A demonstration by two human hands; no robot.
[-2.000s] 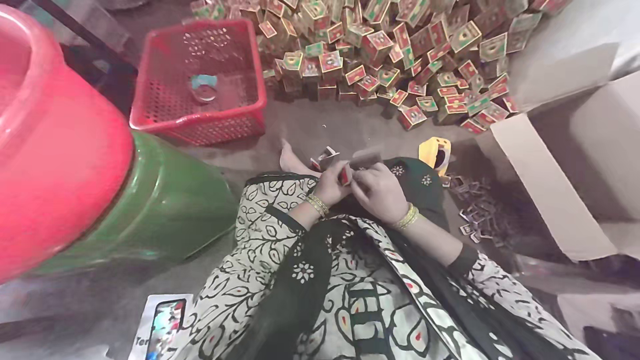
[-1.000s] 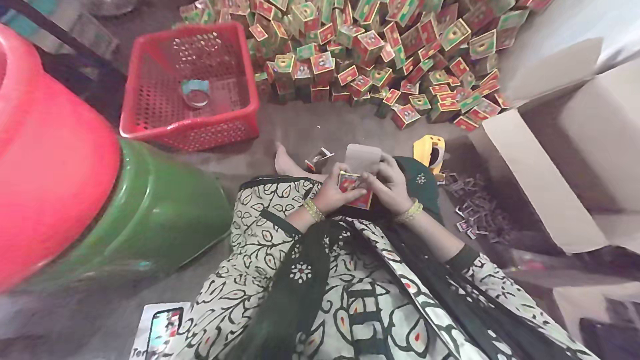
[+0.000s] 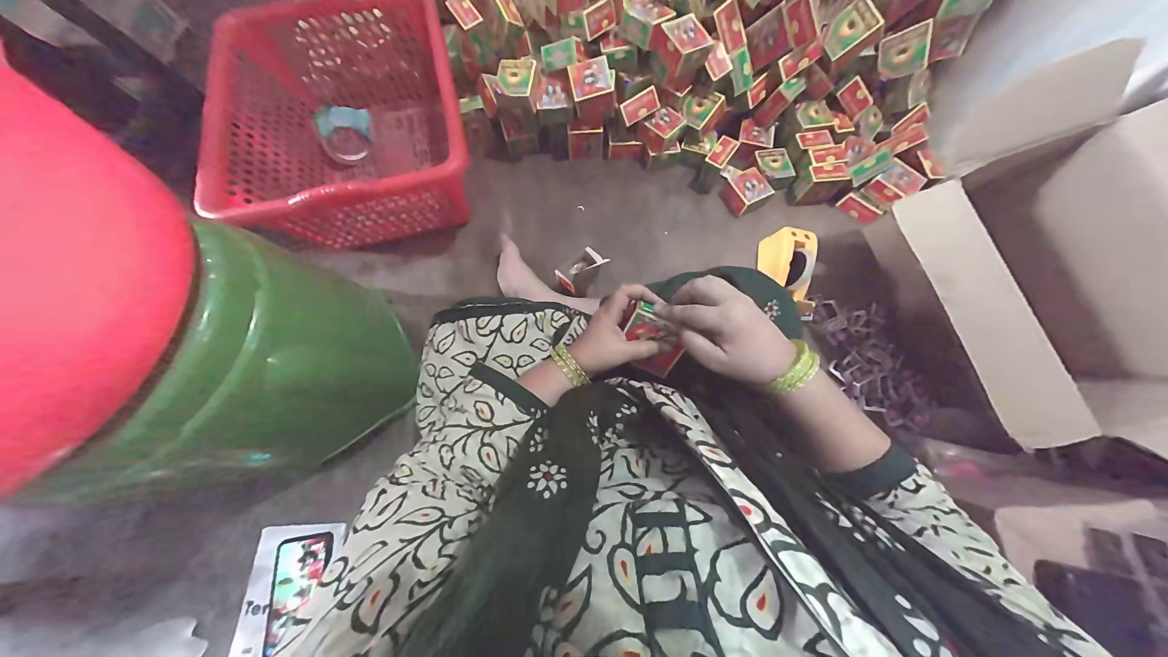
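Above my lap, my left hand (image 3: 613,334) grips a small red and green printed carton (image 3: 650,330) by its left side, thumb in front. The fingers of my right hand (image 3: 725,330) touch the carton's top right edge; whether they pinch it cannot be told. Beyond my hands, a small folded carton piece (image 3: 582,270) lies near my bare foot. Past my right knee is a yellow tape dispenser (image 3: 787,260). Many similar printed cartons (image 3: 748,190) are heaped on the floor ahead.
A red plastic basket (image 3: 315,208) holding a round, pale blue-topped item stands ahead left. Green (image 3: 301,356) and red (image 3: 82,274) plastic containers are at the left. An open cardboard box (image 3: 995,310) and a pile of small pieces (image 3: 867,356) lie right. A phone-printed box (image 3: 297,584) sits lower left.
The pale flap that stood up from the carton between my hands a second ago no longer shows upright. My right hand has come over the carton's top; my left hand still holds it.
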